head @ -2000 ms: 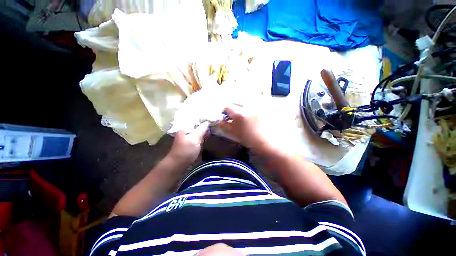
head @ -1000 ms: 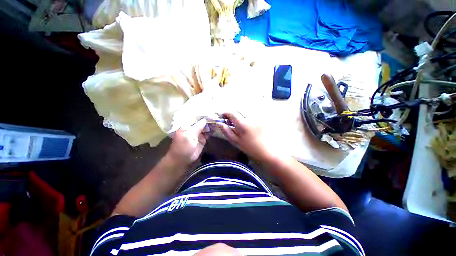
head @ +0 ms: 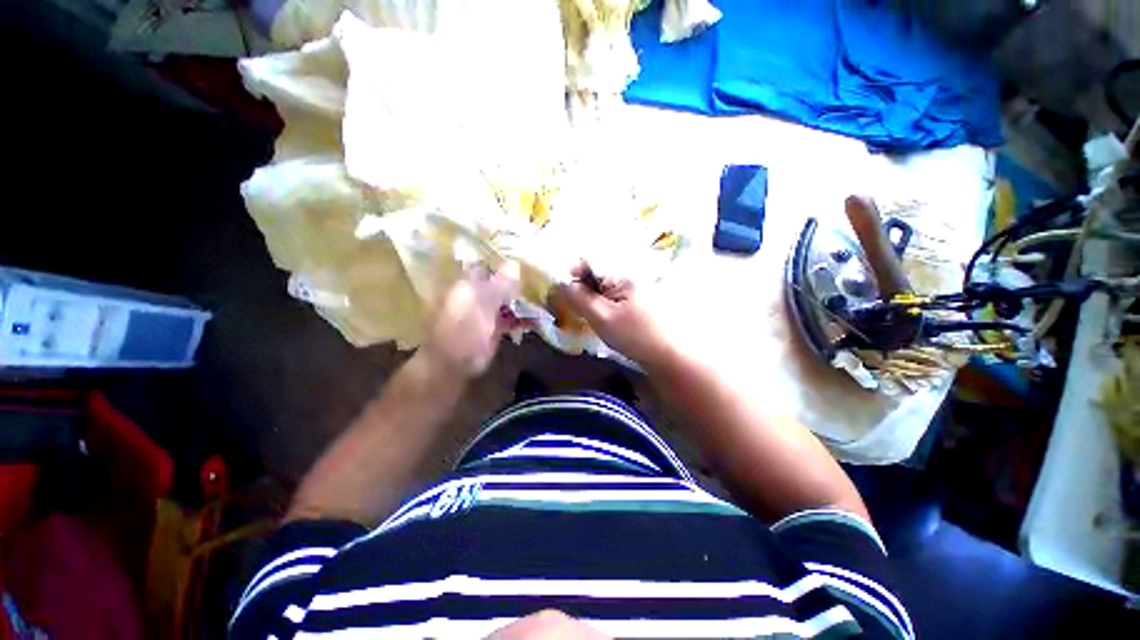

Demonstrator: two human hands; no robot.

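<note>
The cream garment (head: 331,238) covers the left of the white table and hangs over its edge. Its middle is washed out, with darker yellow folds. My left hand (head: 473,319) is blurred and holds the garment's edge near my belly. My right hand (head: 604,309) is beside it at the same edge, fingers curled, with a small dark tool, possibly thread snips (head: 603,285), partly hidden in the fingers. A strip of the cloth lies between both hands.
A black phone (head: 741,208) lies right of the garment. A steam iron (head: 850,281) with hose and cables stands at the table's right, with tan scraps under it. Blue cloth (head: 813,69) lies at the far edge. A blue-and-white box (head: 100,323) is low at left.
The whole view has shifted, so the table things appear further right. My left hand has moved up and is blurred; the garment's near part is lifted and refolded. The small dark tool shows more.
</note>
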